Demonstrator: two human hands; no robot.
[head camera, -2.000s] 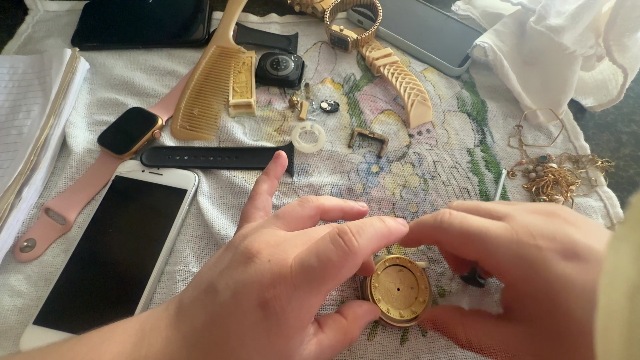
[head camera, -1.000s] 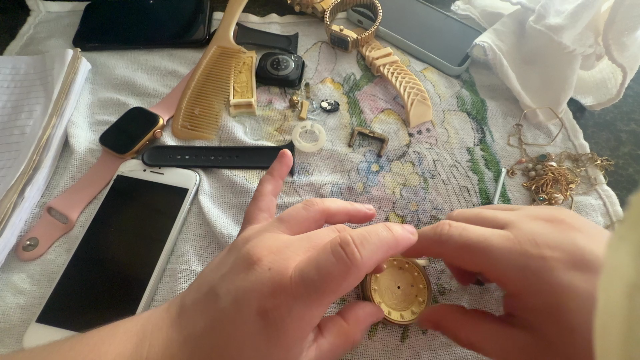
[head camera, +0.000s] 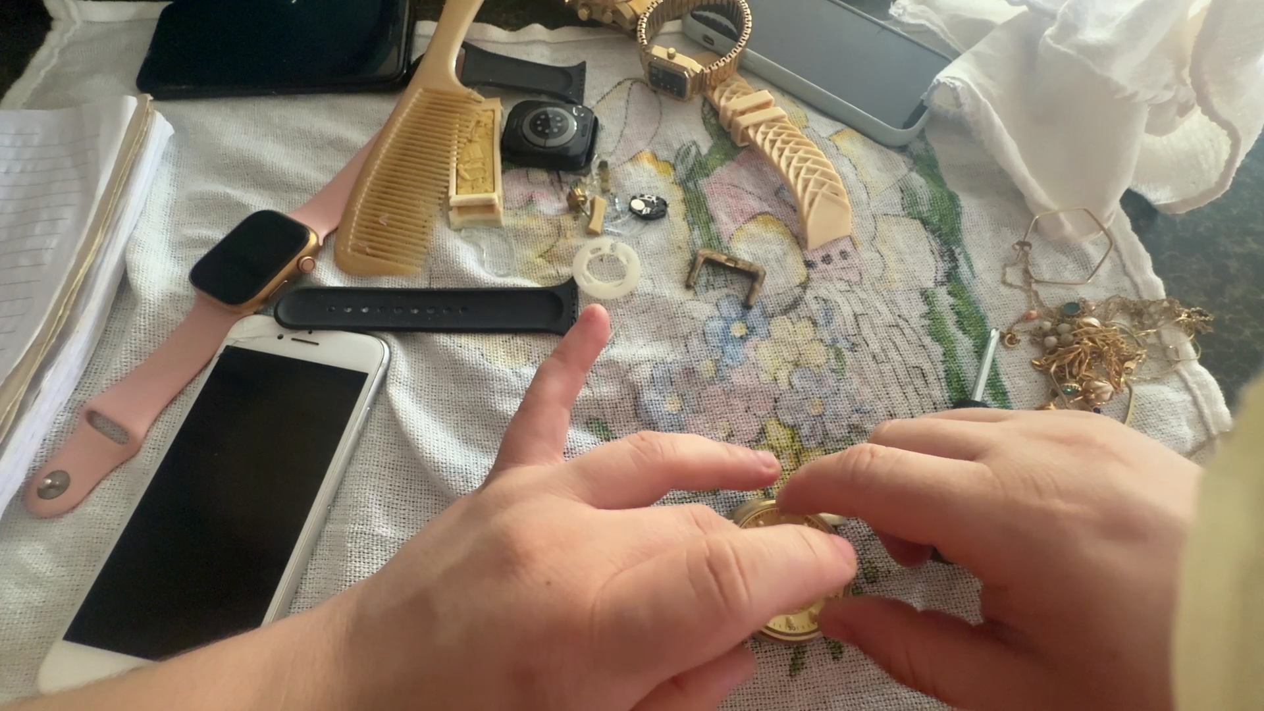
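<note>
A round gold-coloured watch case with a gold dial (head camera: 793, 624) lies on the embroidered cloth (head camera: 681, 385), low in the view and mostly covered by my fingers. My left hand (head camera: 612, 583) holds it from the left, its index finger lying across the dial and its little finger stretched out. From the right, my right hand (head camera: 1017, 533) has thumb and index finger at the case's edge. The metal shaft of a slim tool, perhaps a screwdriver (head camera: 985, 367), shows beyond the right hand; its handle is mostly hidden.
Left are a white smartphone (head camera: 222, 494), a pink-banded smartwatch (head camera: 252, 259), a black strap (head camera: 425, 308) and a notebook (head camera: 59, 227). Beyond lie a comb (head camera: 395, 188), a white plastic ring (head camera: 606, 270), a metal bracket (head camera: 727, 269) and a gold-coloured watch (head camera: 673, 74). Tangled jewellery (head camera: 1091, 355) lies right.
My left index finger has moved down and right over the watch dial, which showed openly between my hands before. The right hand has stayed at the case's right side.
</note>
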